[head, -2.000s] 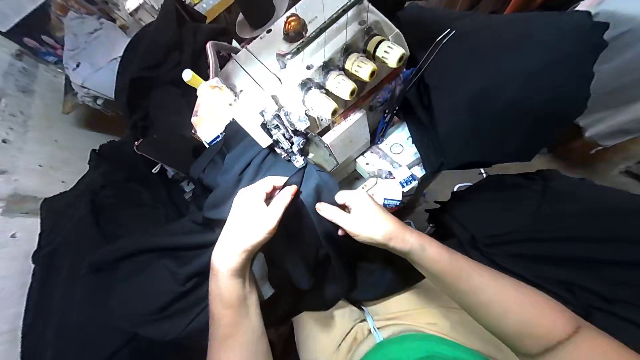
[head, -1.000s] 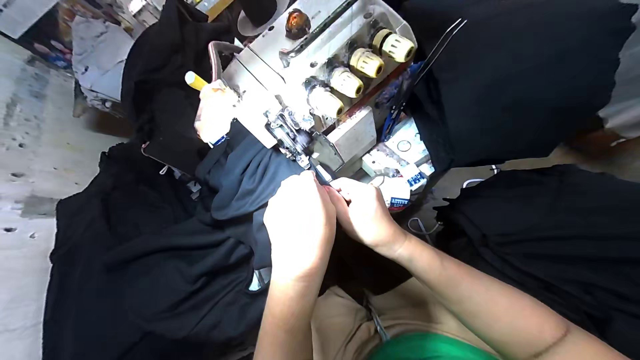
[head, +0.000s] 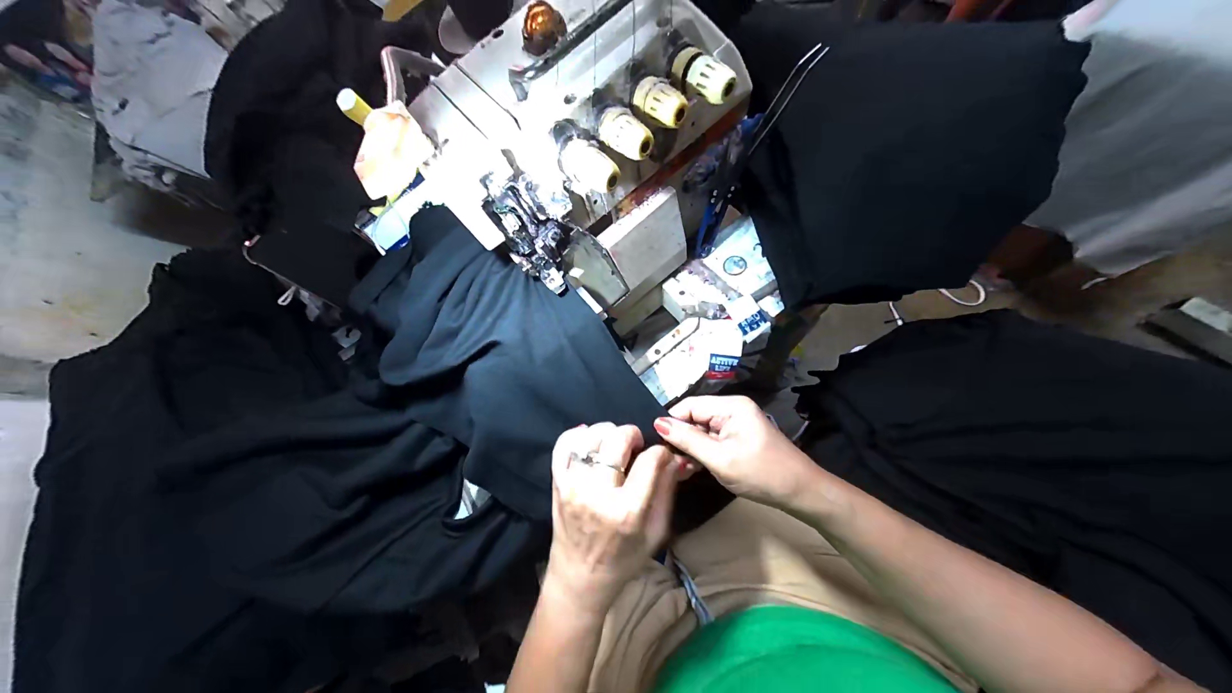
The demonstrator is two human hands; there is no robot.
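Black fabric runs from beneath the presser foot of an overlock sewing machine down toward my lap. My left hand, with a ring on one finger, grips the fabric's edge between thumb and curled fingers. Close against it, my right hand pinches the same edge between thumb and index finger. Both hands are below the machine, in front of my body. The fingertips partly hide the bit of edge they hold.
Large piles of black fabric lie at the left and the right. Another black piece hangs at the upper right. Tweezers stand beside the machine's yellowish tension dials. A small labelled box rests near the machine's base.
Both hands have moved from close to the presser foot down toward my lap, holding the fabric edge. Two seconds ago they were farther apart; now they are close together.
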